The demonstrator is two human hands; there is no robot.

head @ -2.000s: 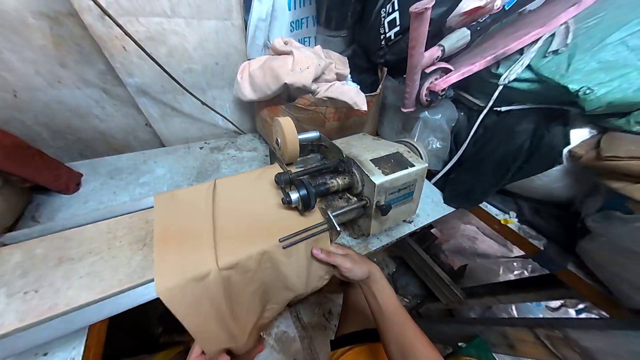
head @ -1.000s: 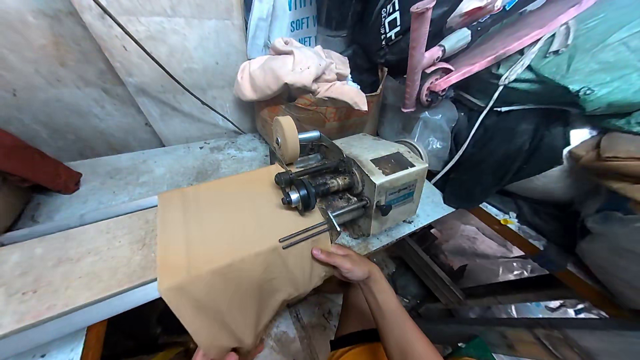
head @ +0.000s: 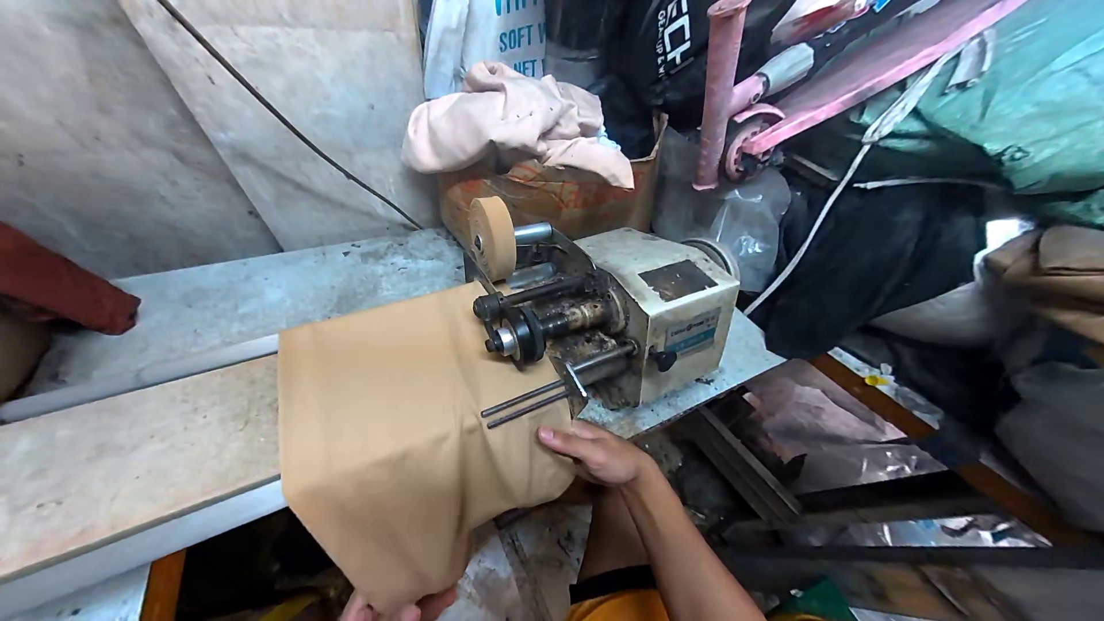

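Tan fabric (head: pixel 379 414) lies over the bench edge and hangs down in front, its right part under the rollers of a fabric strip-cutting machine (head: pixel 664 302). At the fabric's right edge, just below two thin metal guide rods (head: pixel 526 404), my right hand (head: pixel 599 450) grips it with the thumb on top. My left hand (head: pixel 401 608) holds the hanging lower edge at the bottom of the view; only its fingers show. A roll of tan fabric strip (head: pixel 493 239) sits on the machine's upper spindle.
Behind the machine stands a cardboard box (head: pixel 552 194) with pale pink cloth (head: pixel 517 121) on it. A pink scooter (head: pixel 862 78) leans at the back right beside bags. Red cloth (head: pixel 65 280) lies at the left. A metal frame (head: pixel 742 466) is below right.
The tan fabric hangs smoother, with fewer folds than two seconds ago. My left hand has shifted a little at the lower edge. My right hand stays beside the machine.
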